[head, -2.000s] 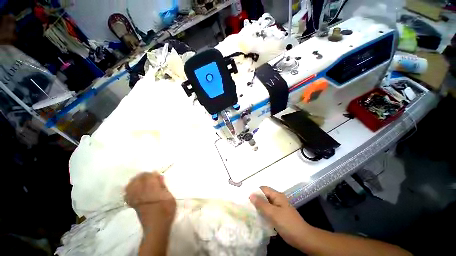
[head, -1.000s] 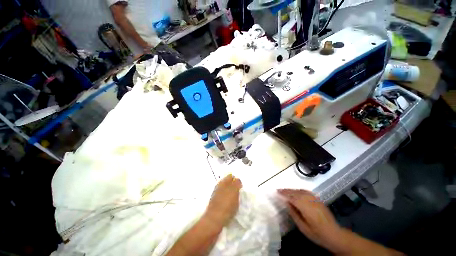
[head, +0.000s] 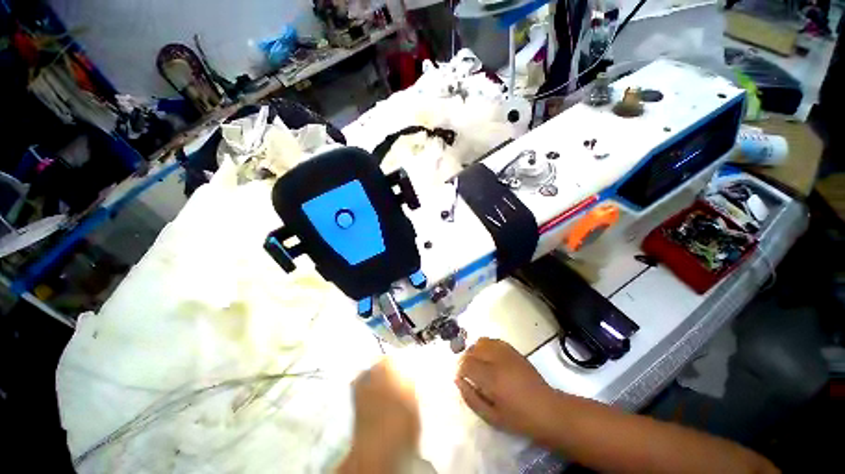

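Observation:
White-cream fabric (head: 213, 324) lies in a big heap over the left of the table and runs under both hands. My left hand (head: 384, 407) is blurred and overexposed, on the fabric just below the needle area; its fingers cannot be made out. My right hand (head: 500, 384) has curled fingers pinching the fabric edge just right of and below the presser foot area (head: 440, 331). The sewing machine (head: 593, 139) stands in front of me. The needle plate is mostly hidden by fabric and hands. Thin grey strands (head: 185, 403) lie across the fabric at lower left.
A black phone holder with a blue centre (head: 345, 218) stands above the needle. A black band (head: 498, 218) with pins wraps the machine arm. An orange piece (head: 589, 227) is on the machine front. A black device with looped cable (head: 588, 319) and a red tray (head: 695, 245) lie at right.
Both hands have moved up towards the needle with the fabric. The right hand has closed on the fabric edge. The view has come closer to the machine, and the person at the back has left the picture.

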